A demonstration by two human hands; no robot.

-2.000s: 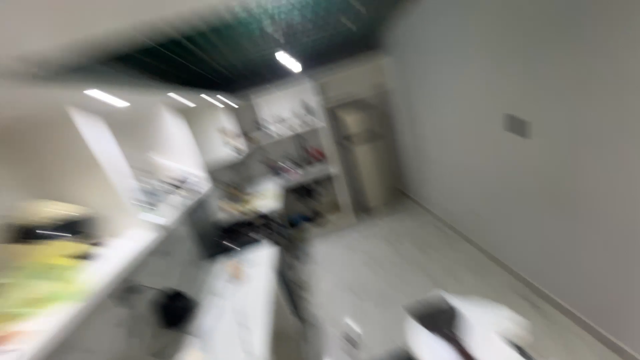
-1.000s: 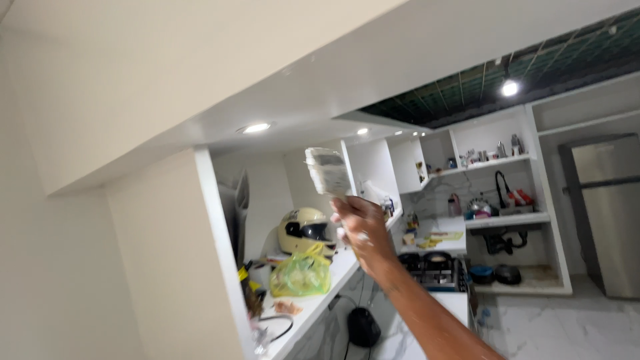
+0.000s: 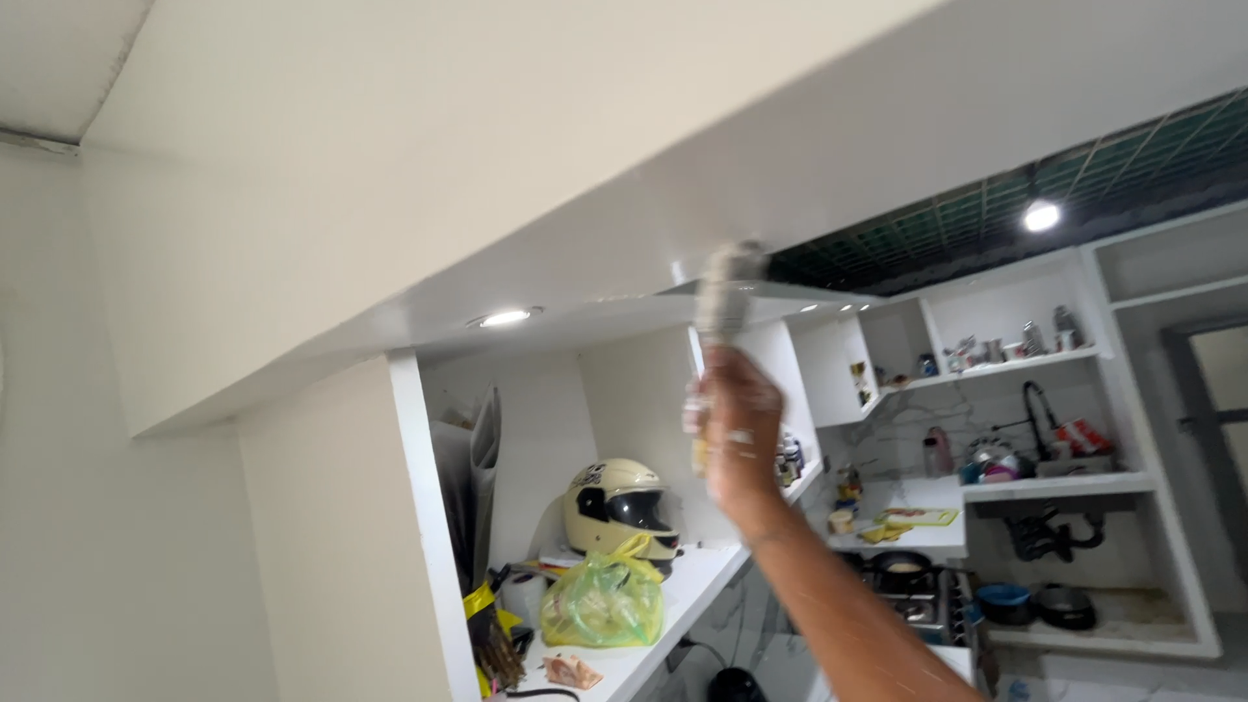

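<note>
My right hand (image 3: 738, 419), specked with white paint, is raised near the middle of the view and holds a paintbrush (image 3: 726, 292) by its handle, bristles up. The brush is blurred and coated in pale paint. Its tip is at or just below the white underside of the ceiling soffit (image 3: 624, 244); whether it touches cannot be told. A recessed light (image 3: 505, 318) shines in the soffit to the left of the brush. My left hand is out of view.
Below lies a white shelf (image 3: 697, 595) with a cream motorcycle helmet (image 3: 614, 507) and a yellow-green plastic bag (image 3: 603, 604). A white upright panel (image 3: 429, 526) edges it at left. Farther back are a gas stove (image 3: 916, 600), open shelves and a hanging bulb (image 3: 1040, 215).
The view has swung widely from the blurred first frame. Since one second ago, the brush in my right hand has come up close to the soffit's underside.
</note>
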